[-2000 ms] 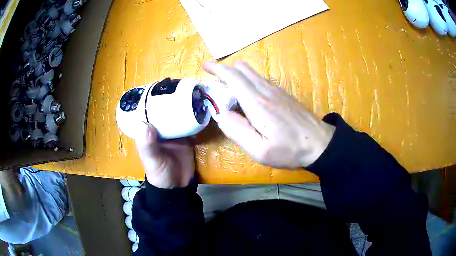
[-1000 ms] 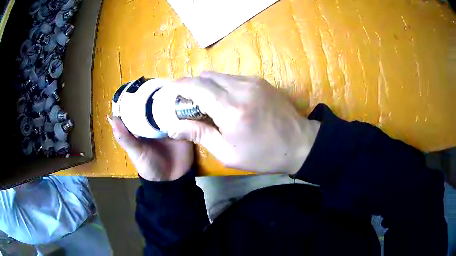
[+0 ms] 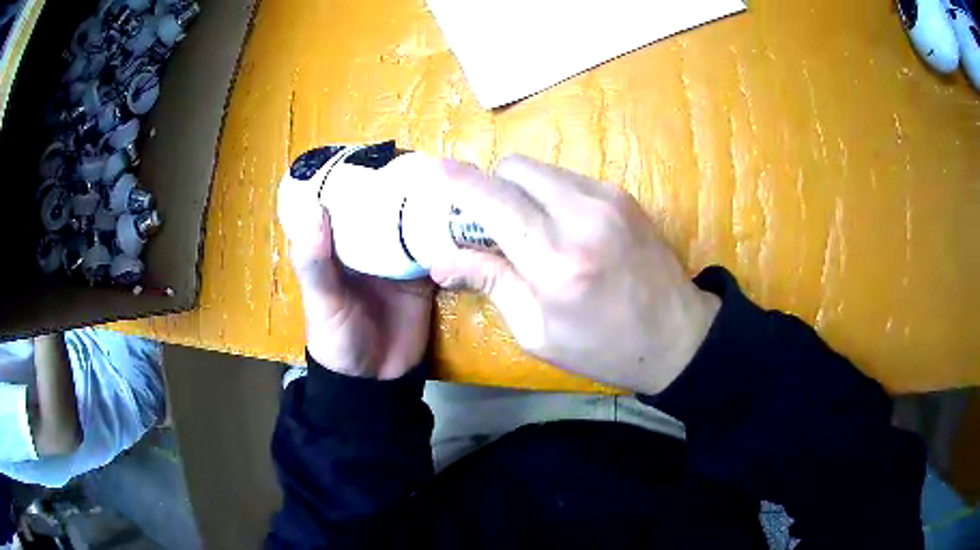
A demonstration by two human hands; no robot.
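Observation:
A white camera body (image 3: 363, 220) lies on its side above the table's near edge, with its black lens face at the left and a black panel on top. My left hand (image 3: 365, 312) holds it from below, thumb on the near side. A white lamp base (image 3: 432, 220) sits against the body's right end, with a thin dark line between them. Its silver threaded end shows between my fingers. My right hand (image 3: 580, 258) grips the lamp base with thumb and fingers. No wires show.
An open carton (image 3: 199, 183) of heaped lamp bases (image 3: 102, 161) stands at the left. A paper sheet (image 3: 559, 43) lies at the back. White cameras (image 3: 933, 34) show at the far right corner. A person in light clothing (image 3: 107, 403) is at lower left, beside a brown carton (image 3: 220, 446).
The lamp base has moved from beside the open end onto it, and the red wire no longer shows. My right hand has closed around the base, and its silver thread now shows.

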